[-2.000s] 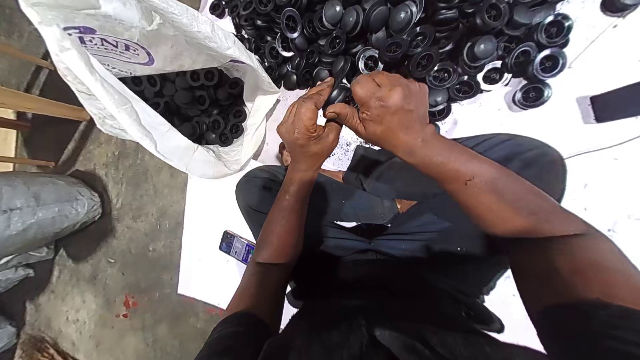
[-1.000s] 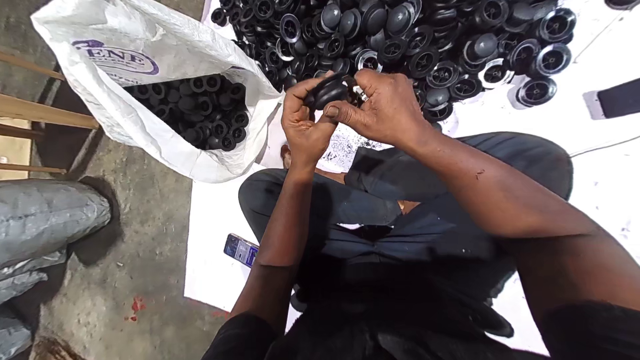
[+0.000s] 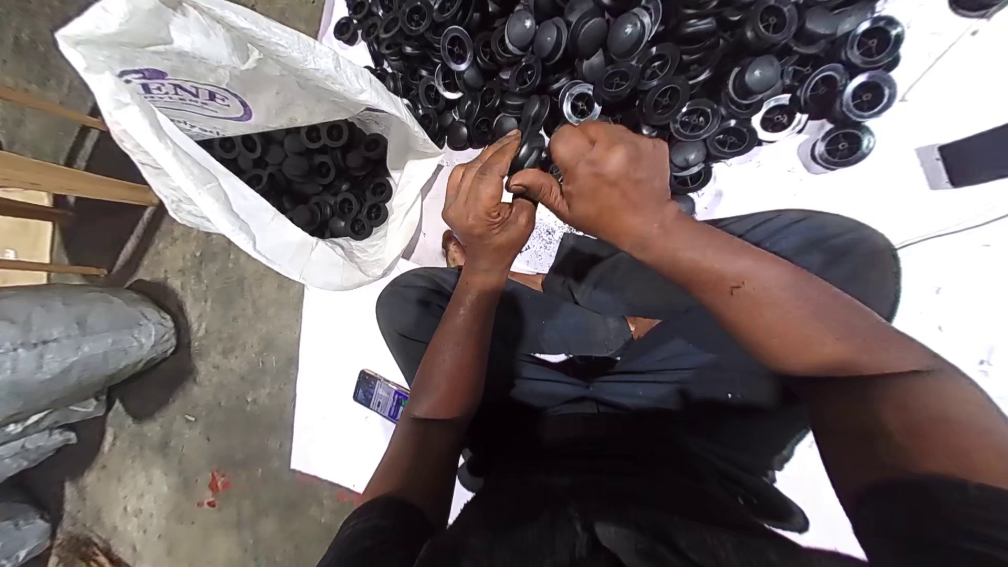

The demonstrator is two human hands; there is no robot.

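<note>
Between my two hands, above my crossed legs, is a round black plastic part [image 3: 529,151]. My left hand [image 3: 490,206] grips it from the left with bent fingers. From the right, my right hand [image 3: 610,177] presses its thumb against the part's lower side, its other fingers curled. Just beyond the hands lies a big pile of black round plastic parts [image 3: 663,94], some domed side up, others showing spoked rims. At the left an open white woven sack [image 3: 378,157] holds many similar black parts [image 3: 321,168].
A white sheet [image 3: 323,354] lies under me, with a phone [image 3: 381,395] on it by my left forearm. Grey bundles [image 3: 79,346] and wooden slats [image 3: 71,179] stand at the far left on the concrete floor [image 3: 228,378]. A dark flat object [image 3: 976,161] lies at the right.
The black part between my hands was tilted with its broad side more in view a second ago; now it is seen more edge-on. My right fingers have curled further over.
</note>
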